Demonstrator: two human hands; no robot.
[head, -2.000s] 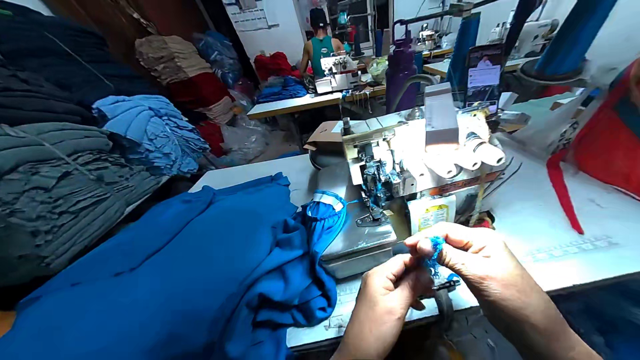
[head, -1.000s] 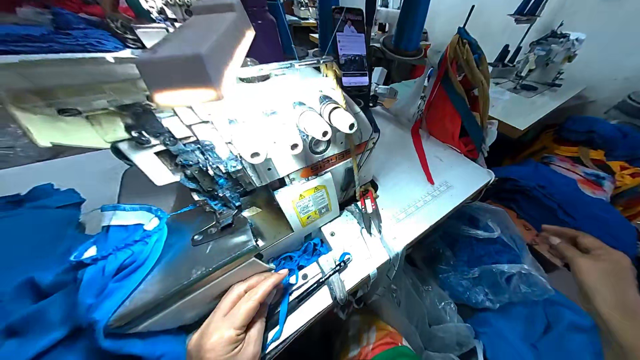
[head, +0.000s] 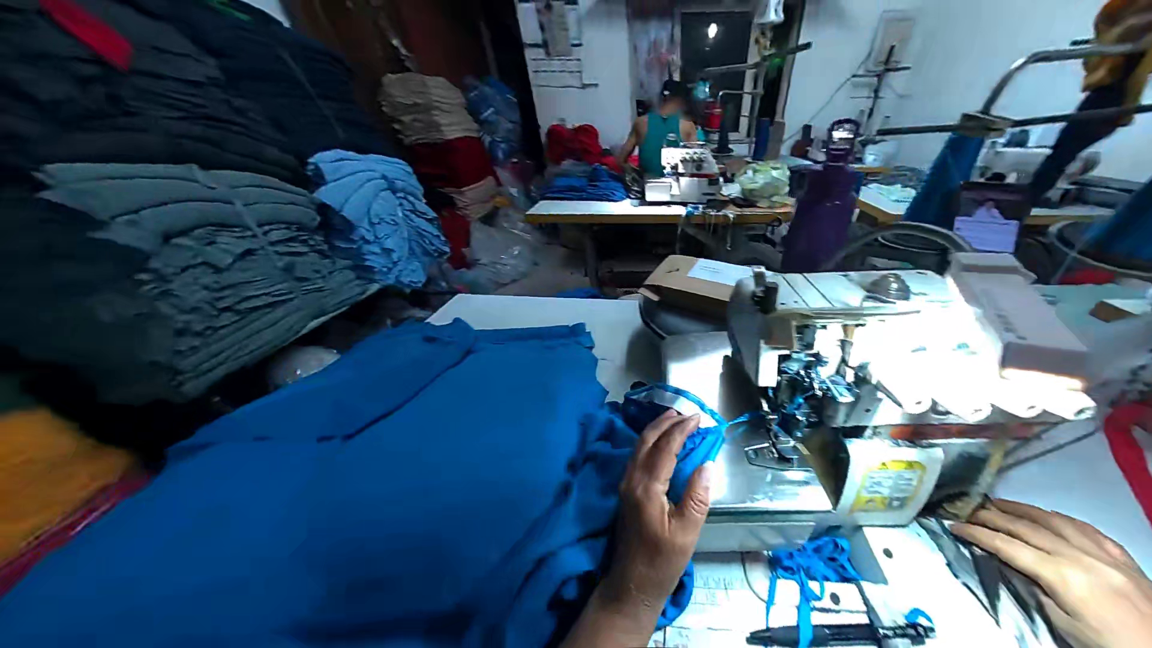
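My left hand [head: 661,504] rests on a gathered edge of blue fabric [head: 432,450], beside the needle area of an overlock sewing machine [head: 882,360]; whether its fingers grip the cloth is not clear. A thin blue strand runs from the gathered edge to the presser foot. My right hand [head: 1066,562] is at the machine's lower right, its fingertips at dark and clear strips near the base; what it touches is partly hidden. Between the hands, a tangle of blue fabric strip [head: 814,562] lies on the table by a black pen-like tool [head: 841,634].
Stacks of folded grey cloth [head: 234,243] and light blue cloth [head: 378,216] rise at the left. A cardboard box [head: 697,281] sits behind the machine, near a purple bottle [head: 821,198]. A person [head: 664,130] sits at another sewing table [head: 621,211] farther back. A red strip hangs at right.
My left hand has left the blue tangle for the gathered blue fabric. My right hand has come from over the bagged cloth at the right to the machine's side. The view has swung left.
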